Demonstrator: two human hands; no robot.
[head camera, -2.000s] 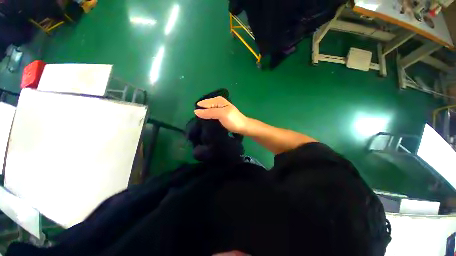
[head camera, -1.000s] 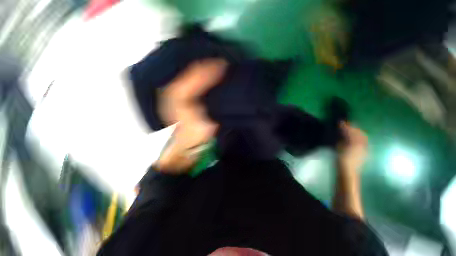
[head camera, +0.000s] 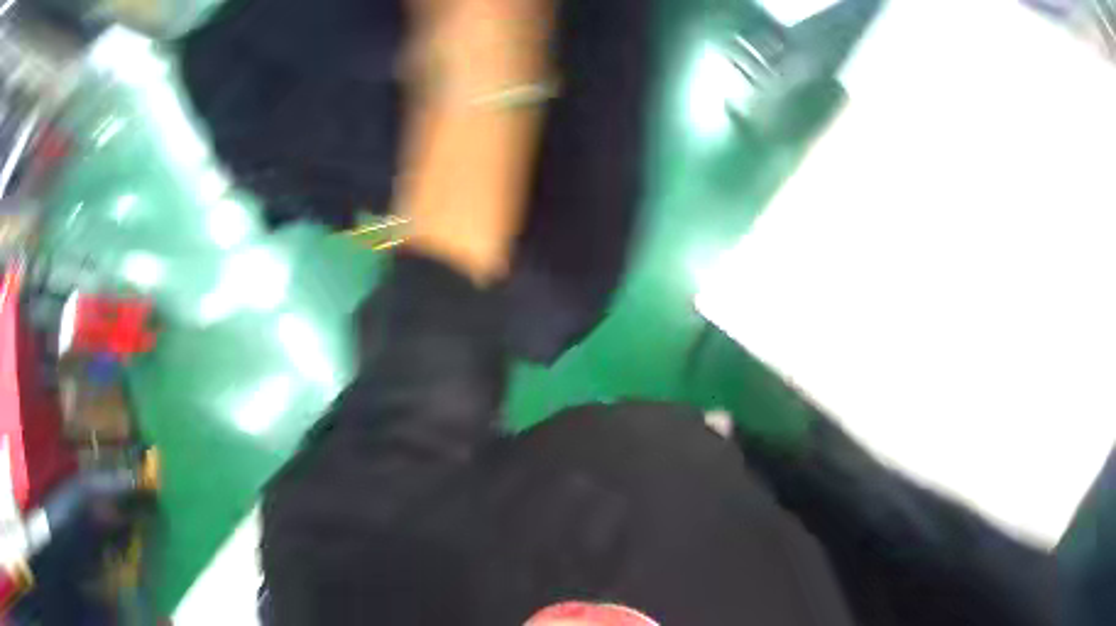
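Observation:
My left hand (head camera: 481, 37) is at the top edge, blurred and cut off by it, with a thin band at the wrist. The bare forearm reaches up from a black sleeve. Dark cloth (head camera: 587, 184) hangs right of the forearm, and a larger dark heap (head camera: 300, 110) lies to its left. Whether my fingers grip the cloth cannot be seen. My right hand is not in view.
A white table (head camera: 930, 257) stands on the right. A bit of yellow frame (head camera: 379, 232) shows below the dark heap. A red box-like object (head camera: 113, 323) and a red surface (head camera: 37, 404) are at the far left. The glossy green floor (head camera: 220, 477) lies between.
The view has swung round; the white table is now on the right. My left arm now reaches up to the top edge. My right hand, seen earlier on dark cloth, has left the picture.

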